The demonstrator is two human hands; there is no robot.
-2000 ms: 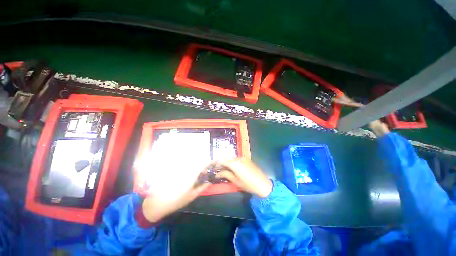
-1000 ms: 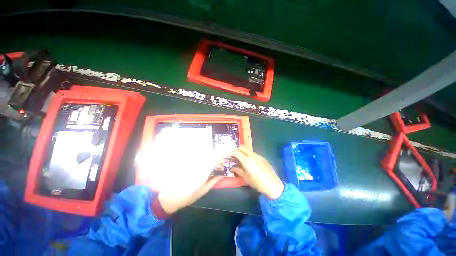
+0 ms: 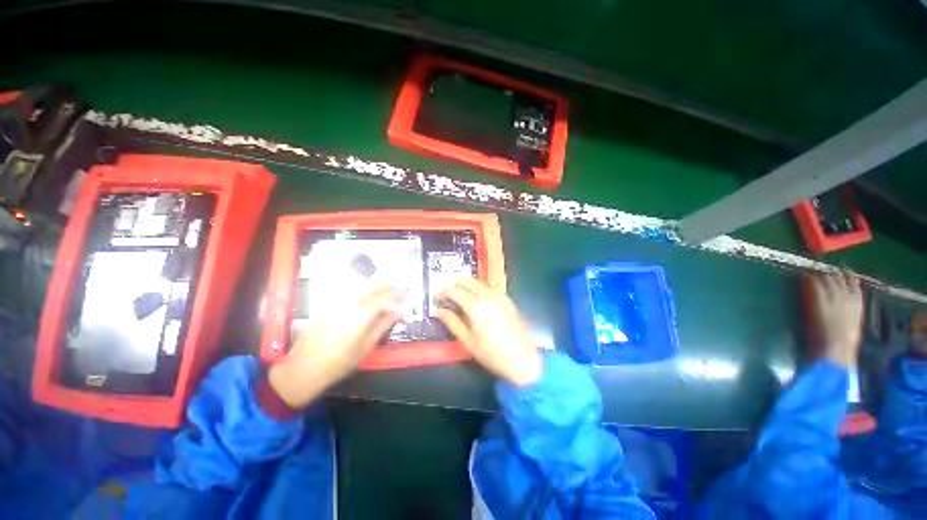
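Observation:
An opened tablet (image 3: 447, 250) lies in a red frame (image 3: 391, 220) in front of me, its circuit board at the right end. Its silver-white battery (image 3: 341, 274) carries a small dark patch and partly glares. My left hand (image 3: 341, 340) rests over the battery's lower right part, fingertips near the board. My right hand (image 3: 490, 327) is over the board's lower part, thumb and fingertips close together. Glare and small size hide whether either hand pinches a small part.
Another opened tablet (image 3: 132, 295) in red frames stands at left. A blue bin (image 3: 625, 315) with shiny contents is at right. Beyond the chipped rail (image 3: 478, 190) lies a framed tablet (image 3: 473, 112). A grey post (image 3: 803, 168) slants at right, near a neighbour's hand (image 3: 836, 310).
My hands have drawn slightly apart, uncovering more of the battery and its dark patch. The neighbour's hand has moved back up to the rail, and the tilted red frame there has left its place.

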